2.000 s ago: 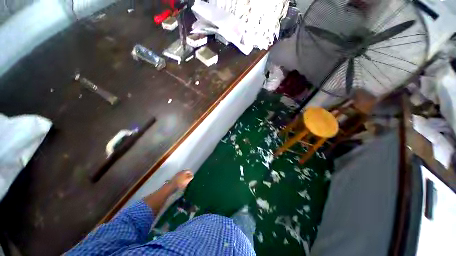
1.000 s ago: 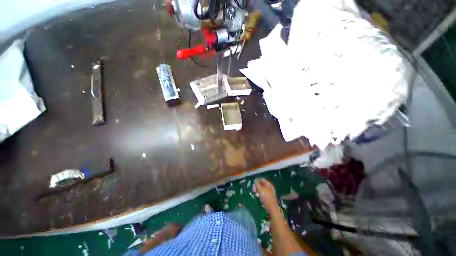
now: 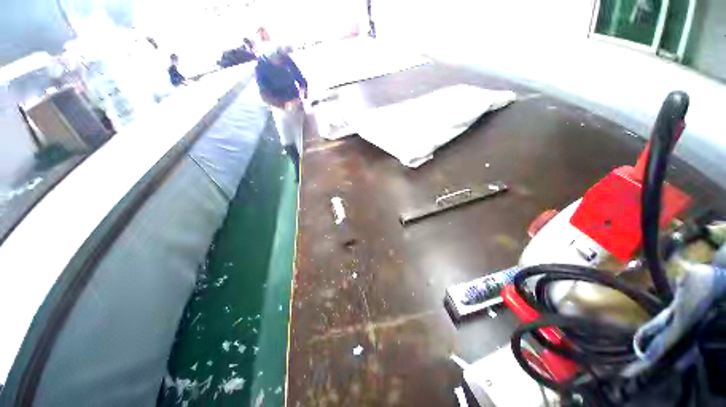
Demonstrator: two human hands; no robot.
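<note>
Neither of my hands is in the picture. Nearest, at the right edge, a red and white machine (image 3: 613, 215) with looped black cables stands on the dark brown table (image 3: 374, 278), cut off by the frame. A narrow blue and white box (image 3: 482, 292) lies left of it. A dark bar with a pale handle (image 3: 454, 205) lies further up the table. A small white piece (image 3: 338, 210) lies left of the bar. A white sheet (image 3: 438, 119) lies with uneven edges beyond them.
A green-floored aisle (image 3: 247, 294) with pale scraps runs along the table's left side. A person in a dark top (image 3: 280, 83) stands in it further off. A grey-skirted table (image 3: 135, 294) borders the aisle's left. A green-paned window (image 3: 637, 20) is at top right.
The view has swung from down over the table to along its length. My hands, seen earlier near the table edge, have left the picture. The red machine now fills the right side.
</note>
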